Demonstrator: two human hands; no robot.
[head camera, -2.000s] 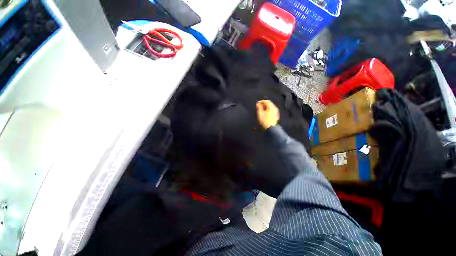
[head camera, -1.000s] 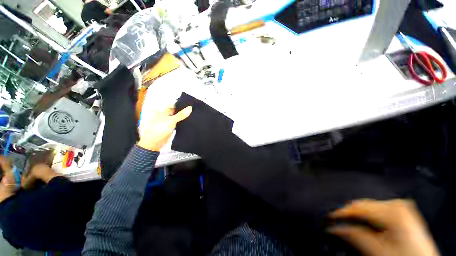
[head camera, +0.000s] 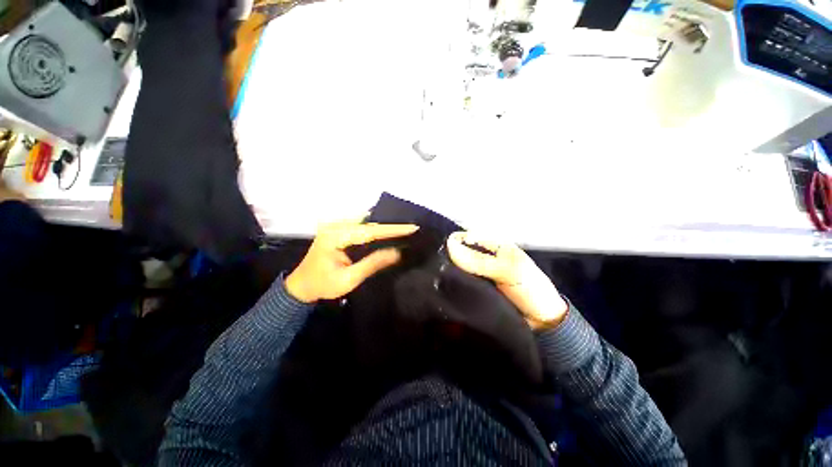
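A black cloth panel (head camera: 429, 301) hangs over the front edge of the white table (head camera: 319, 173) into my lap, its top corner lying on the table. My left hand (head camera: 342, 260) rests on the panel's left side, fingers spread and pointing right. My right hand (head camera: 502, 269) holds the panel's right edge near the top, with thumb and fingers close together. The fingertips of both hands are a short gap apart. The presser foot area (head camera: 509, 57) is further back on the table. The lower part of the cloth is dark and hard to make out.
A stack of black cut pieces (head camera: 178, 137) lies at the left and hangs over the edge, with brown paper (head camera: 244, 46) beside it. A grey machine housing (head camera: 59, 68) stands far left. The control panel (head camera: 786, 46) and red scissor handles (head camera: 818, 201) are at the right.
The view has swung round to centre on the table front. My right hand has come up beside my left. The panel, earlier stretched between them across the table edge, is now gathered in front of me.
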